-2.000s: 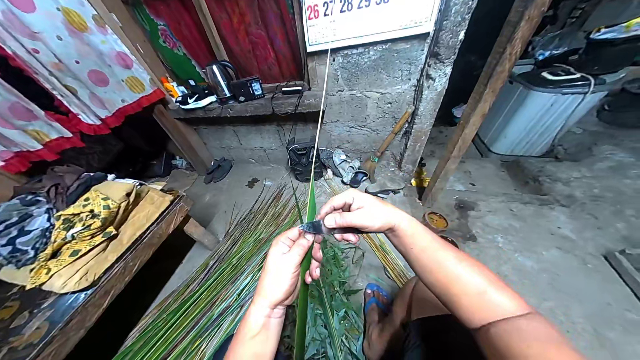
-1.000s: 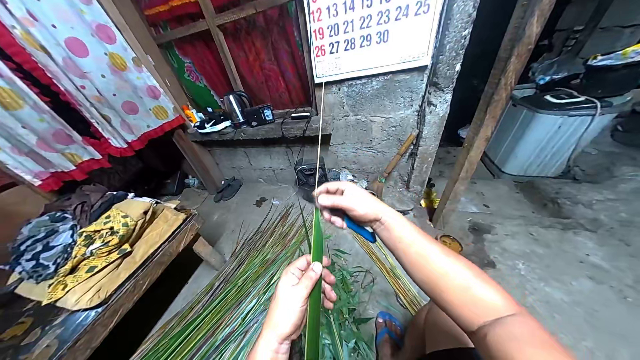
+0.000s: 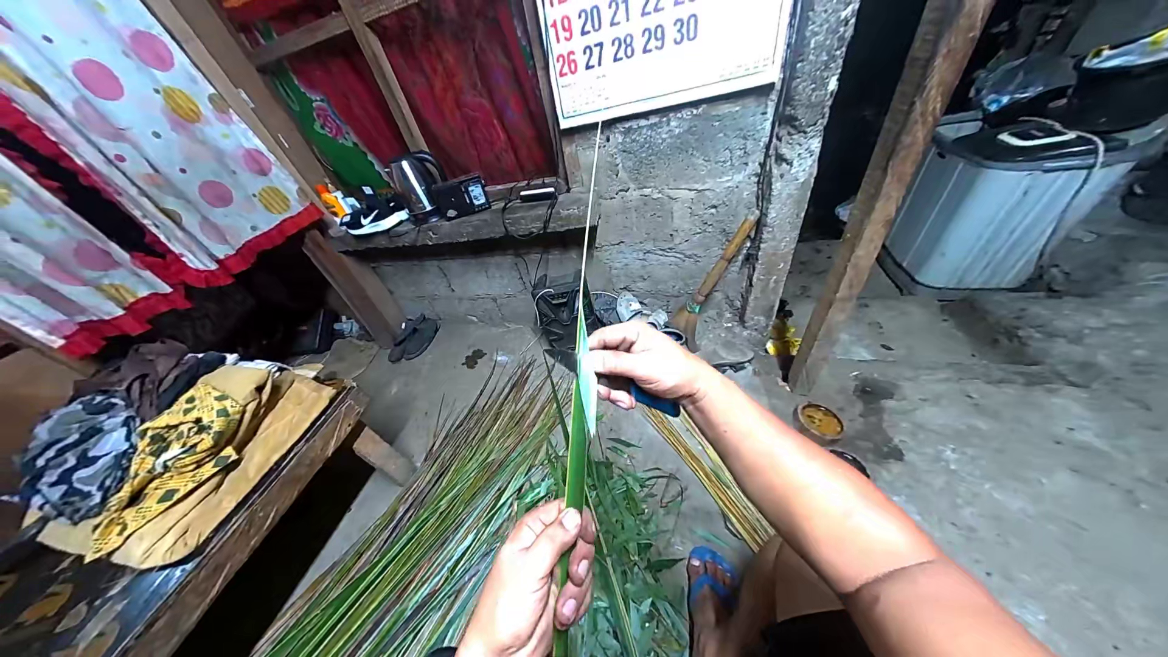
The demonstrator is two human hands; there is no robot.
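Note:
A long green palm leaflet [image 3: 576, 456] stands nearly upright before me, its thin pale midrib [image 3: 591, 210] reaching up toward the wall calendar. My left hand [image 3: 547, 575] grips the leaflet low down, thumb on its face. Higher up, my right hand [image 3: 650, 367] pinches the leaflet's edge, where a pale green strip of blade is folded away from the rest. A tool with a blue handle [image 3: 655, 400] is held in the right palm; its blade is hidden. Below lies a pile of long palm leaflets [image 3: 438, 511], beside loose green leaf scraps [image 3: 630, 529].
Clothes [image 3: 192, 447] lie on a wooden bench [image 3: 265, 511] at left. A bundle of yellowish sticks [image 3: 712, 474] is on the floor near my foot in a blue flip-flop [image 3: 712, 579]. A broom [image 3: 721, 274] leans on the block wall; a wooden post [image 3: 890, 192] and washing machine [image 3: 985, 201] are at right.
Two seconds ago both hands were together at the leaflet with the tool between them. They have moved apart, the left lower, and a strip of blade now stands away from the leaflet near the right hand.

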